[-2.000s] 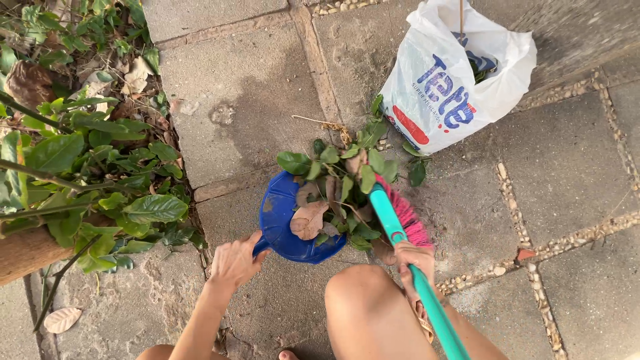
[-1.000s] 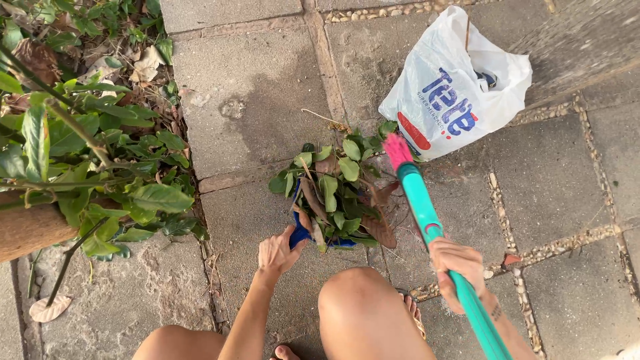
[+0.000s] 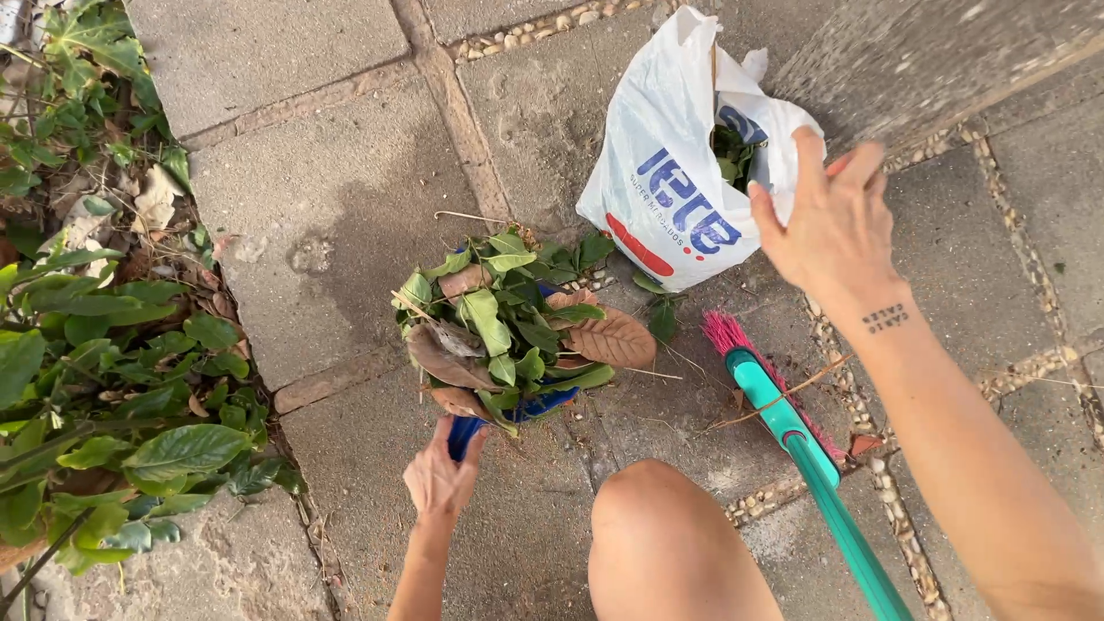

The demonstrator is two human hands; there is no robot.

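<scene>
My left hand (image 3: 444, 474) grips the handle of a blue plastic dustpan (image 3: 548, 403), which is heaped with green and dry brown leaves (image 3: 492, 323) that cover most of it. My right hand (image 3: 819, 207) is spread, thumb and fingers apart, at the right edge of the opening of a white plastic bag (image 3: 642, 155); whether the fingertips touch the bag is unclear. Leaves show inside the bag's mouth. Below the bag, a broom (image 3: 772, 397) with a teal head and handle and pink bristles lies on the paving, with no hand on it.
Green plants and dry litter (image 3: 172, 431) border the paving on the left. Stone slabs (image 3: 388, 198) with pebble-filled joints lie underneath. A weathered grey slab or beam (image 3: 931, 60) is at the upper right, behind the bag. My bent knee (image 3: 673, 535) is at bottom centre.
My right hand has let go of the broom and moved up to the bag. The broom, held in both earlier frames, now lies on the ground. Leaves are piled higher over the dustpan than two seconds ago.
</scene>
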